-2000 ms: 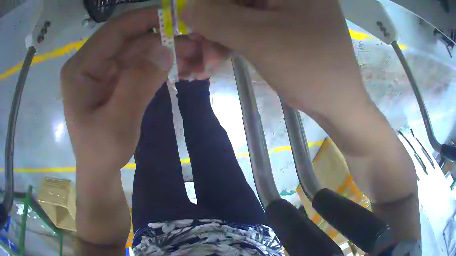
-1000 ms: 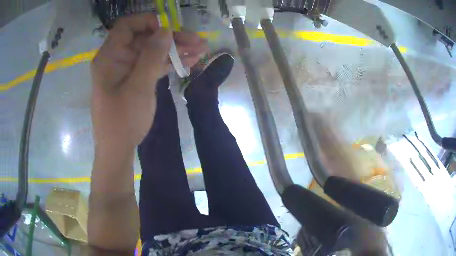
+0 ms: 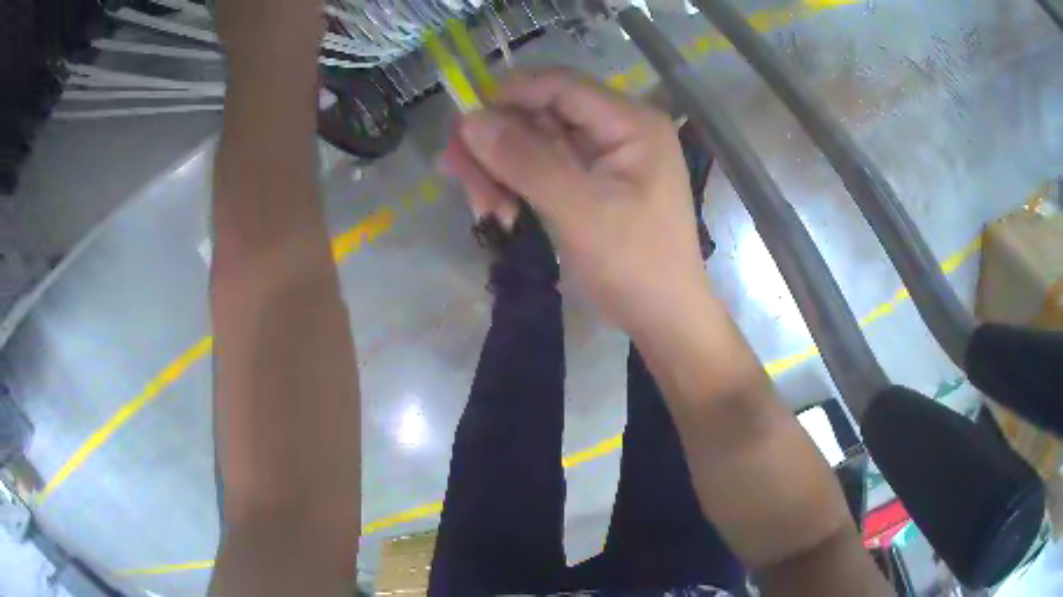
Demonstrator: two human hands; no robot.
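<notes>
My right hand point(image 3: 560, 152) is near the upper middle, a little blurred. Its thumb and fingers pinch a narrow strip with two bright yellow bands, which looks like splice tape point(image 3: 458, 72). The strip points up and left toward the machine's feeder area. The white carrier tape cannot be told apart from the pale lines behind it. My left forearm runs up the left side and leaves the top edge; my left hand is out of the picture.
Thin white strips and slats of the feeder bank point(image 3: 373, 33) line the top left. A black wheel point(image 3: 359, 113) is below them. Two grey metal bars point(image 3: 804, 251) with black grips point(image 3: 950, 484) cross the right side. A cardboard box point(image 3: 1020, 274) is at the far right.
The view has turned and shifted left. The yellow-banded strip, earlier in my left hand, is now in my right hand. My left arm has reached up beyond the top edge.
</notes>
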